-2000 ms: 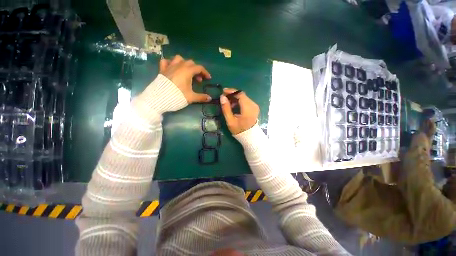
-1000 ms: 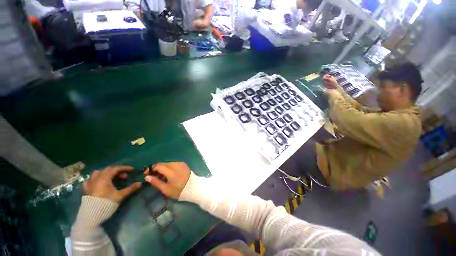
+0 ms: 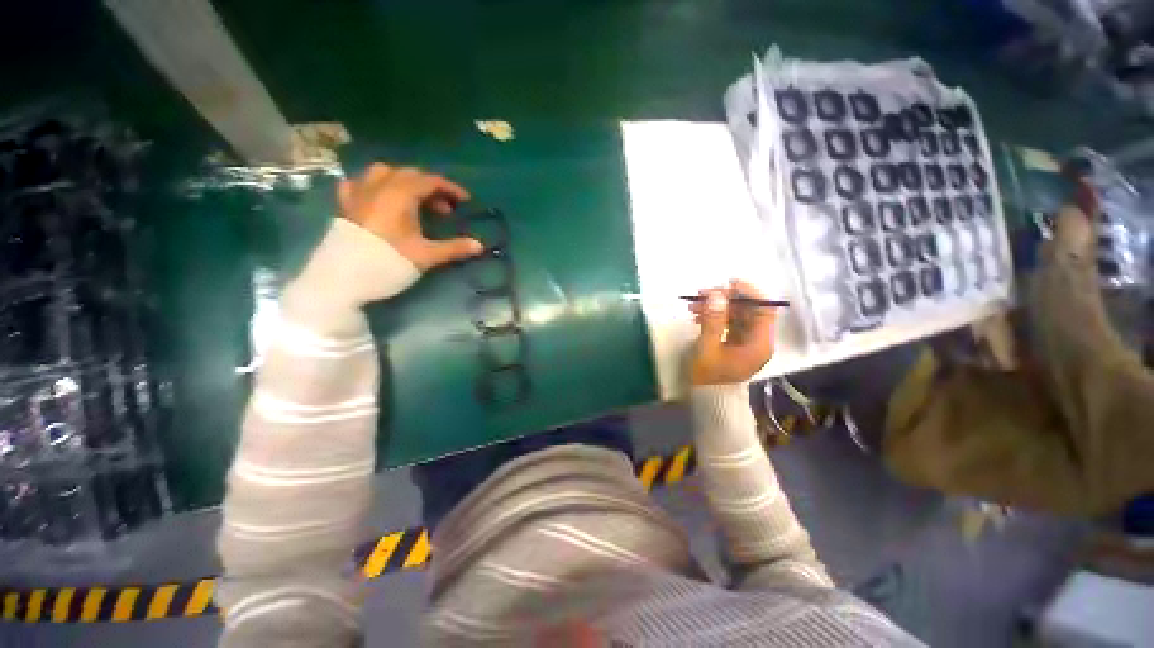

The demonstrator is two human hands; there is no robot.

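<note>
Several black square frames lie in a column on the green bench top, blurred. My left hand is at the top of the column, thumb and forefinger on the left side of the topmost black frame. My right hand is over the white sheet, holding a thin dark pick between thumb and fingers, pointing left. Whether the pick's tip touches anything cannot be told.
A white blister tray with black frames stands right of my right hand. Clear trays are at the far left. A pale post and tape scraps are ahead. A person's arm is at the far right.
The view has swung back down to the bench. My right hand has left the top frame and moved right over the white sheet with the pick. My left hand has stayed at the top frame.
</note>
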